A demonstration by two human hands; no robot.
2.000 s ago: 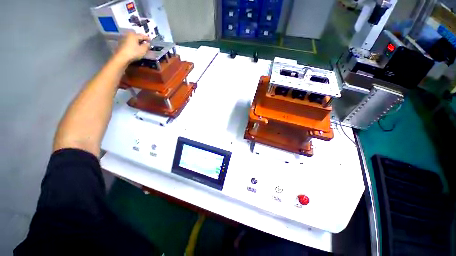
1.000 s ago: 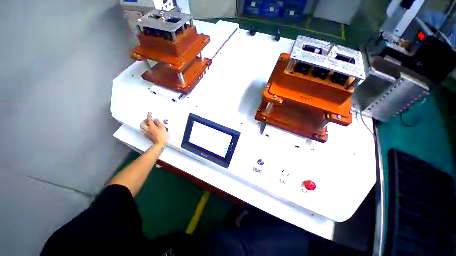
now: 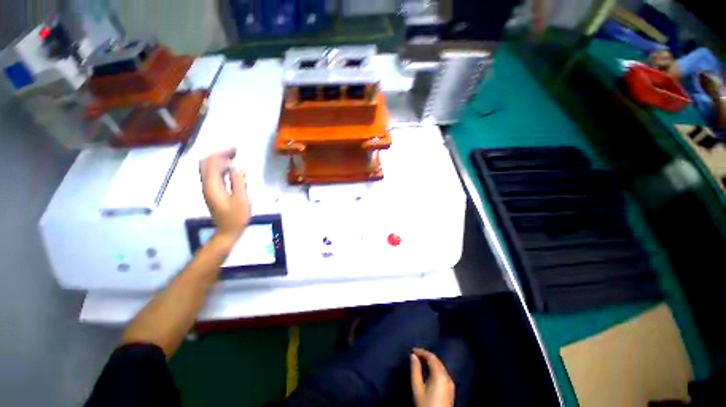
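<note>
The right orange fixture [image 3: 333, 127] stands on the white machine table [image 3: 247, 103] with a silver clamp plate [image 3: 330, 63] on top and black parts under it. The left orange fixture [image 3: 147, 99] stands farther back, beside a white box unit, blurred. My left hand [image 3: 225, 191] is raised over the front panel near the touchscreen [image 3: 259, 248], blurred, fingers apart and empty. My right hand [image 3: 432, 381] is low over my lap, cut by the bottom edge, fingers loosely bent with a gap and nothing visible in them.
A black foam tray [image 3: 565, 230] and a cardboard sheet [image 3: 633, 362] lie on the green bench at right. A red emergency stop [image 3: 394, 238] is on the panel. A perforated metal bracket [image 3: 458, 87] stands behind right. Another person's hands are near a red basket [image 3: 657, 87].
My left hand has left the left panel buttons and risen rightward. The left fixture has slid back, baring a white strip before it. The view has turned right; my right hand has come into view.
</note>
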